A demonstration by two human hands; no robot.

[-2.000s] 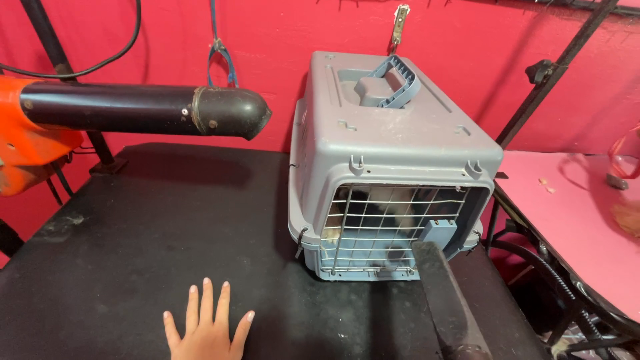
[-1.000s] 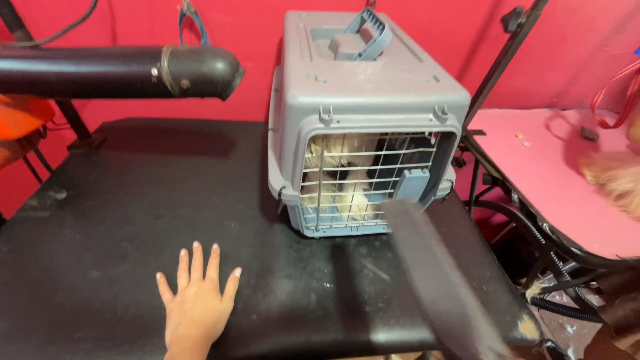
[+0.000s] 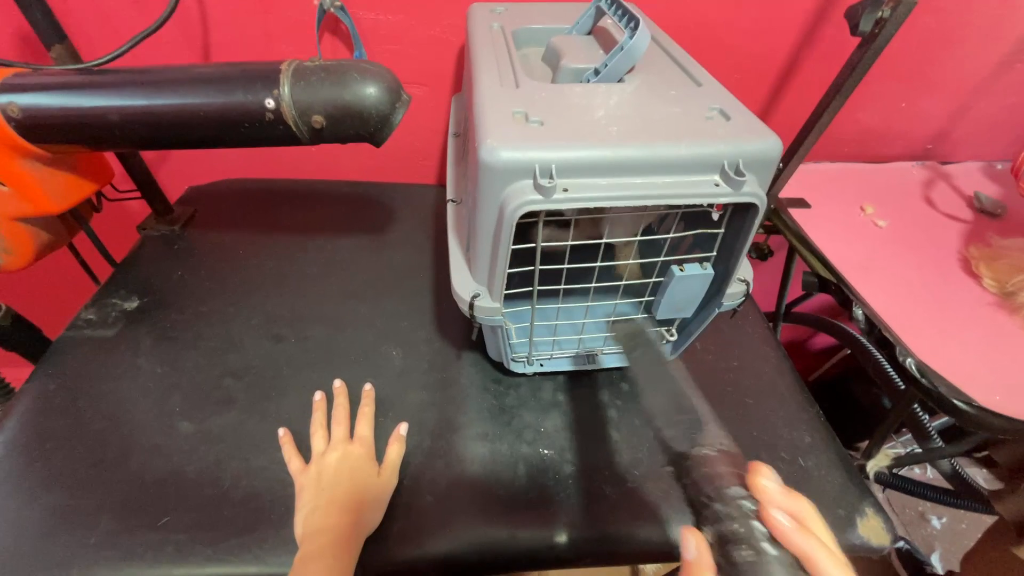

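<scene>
My left hand (image 3: 342, 472) lies flat, fingers spread, on the black padded table (image 3: 240, 320). At the lower right my right hand (image 3: 780, 520) grips a black dryer nozzle (image 3: 704, 448), blurred, its tip pointing at the carrier's door. The grey plastic pet carrier (image 3: 616, 136) stands on the table, its blue handle (image 3: 620, 48) on top. Its wire door (image 3: 592, 280), with a blue latch (image 3: 684, 290), is closed. An animal (image 3: 628, 240) with light fur is partly visible behind the wires; the rest of it is hidden.
A black dryer tube (image 3: 192, 104) on an orange body (image 3: 48, 184) reaches in from the left above the table. At the right are a pink-topped table (image 3: 920, 264) with light hair on it, a slanting metal post (image 3: 840, 96) and a ribbed black hose (image 3: 864, 344). A red wall stands behind.
The animal's visible light fur has shifted from low behind the door to higher up. My right hand has come into view on the nozzle. My left hand remains flat on the table.
</scene>
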